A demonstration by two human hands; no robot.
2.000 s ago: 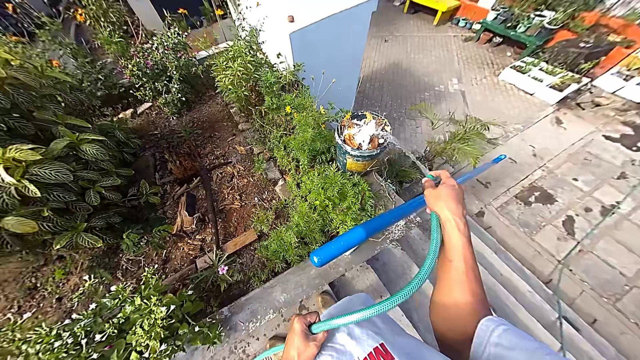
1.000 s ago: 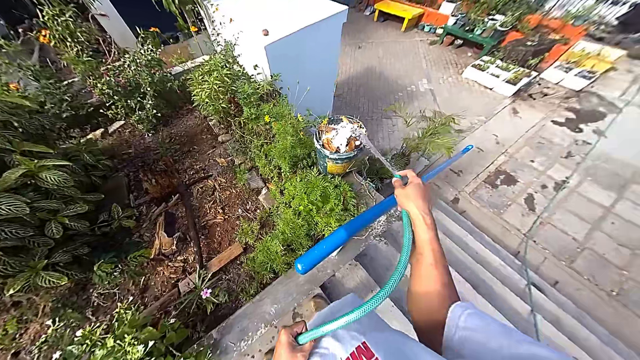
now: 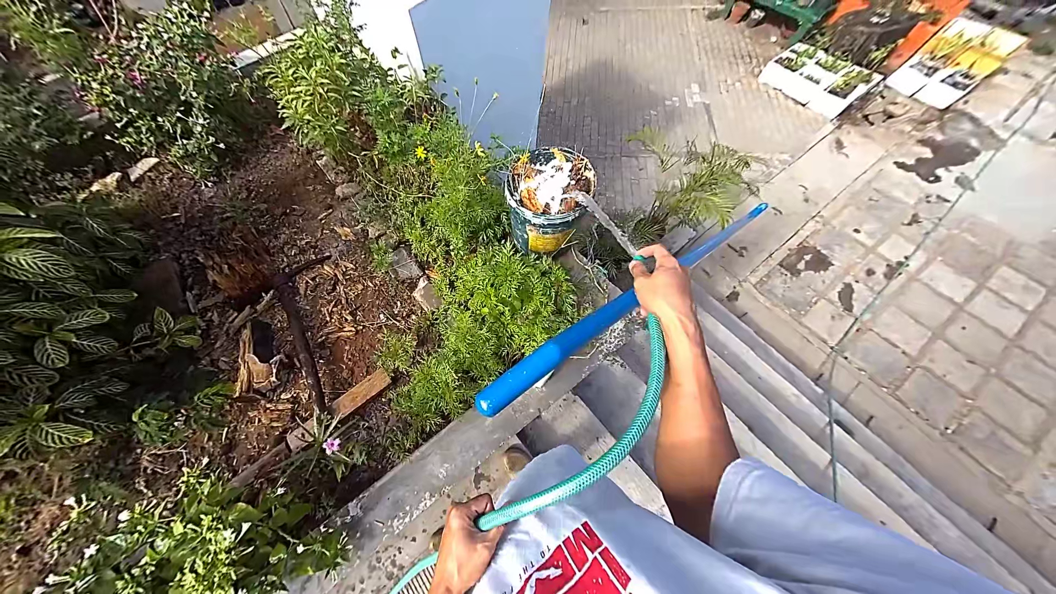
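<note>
A green braided garden hose curves across my front. My right hand grips it near its mouth, and water streams from there to the upper left. The stream lands in a dark bucket with a yellow patch, which holds brown dry matter under white foamy water. Lower down, my left hand is closed around the hose beside my shirt. A blue handrail slants below the bucket and passes behind my right hand; whether that hand touches it I cannot tell.
Concrete steps descend on the right beside a low concrete curb. Left lies a planted bed with bushy greenery, a wooden plank and bare soil. White planter boxes stand on the paving at the upper right. A thin line crosses the paving.
The view has shifted, and the yellow bench seen earlier is out of frame. Both hands keep their hold on the hose, and water still runs into the bucket.
</note>
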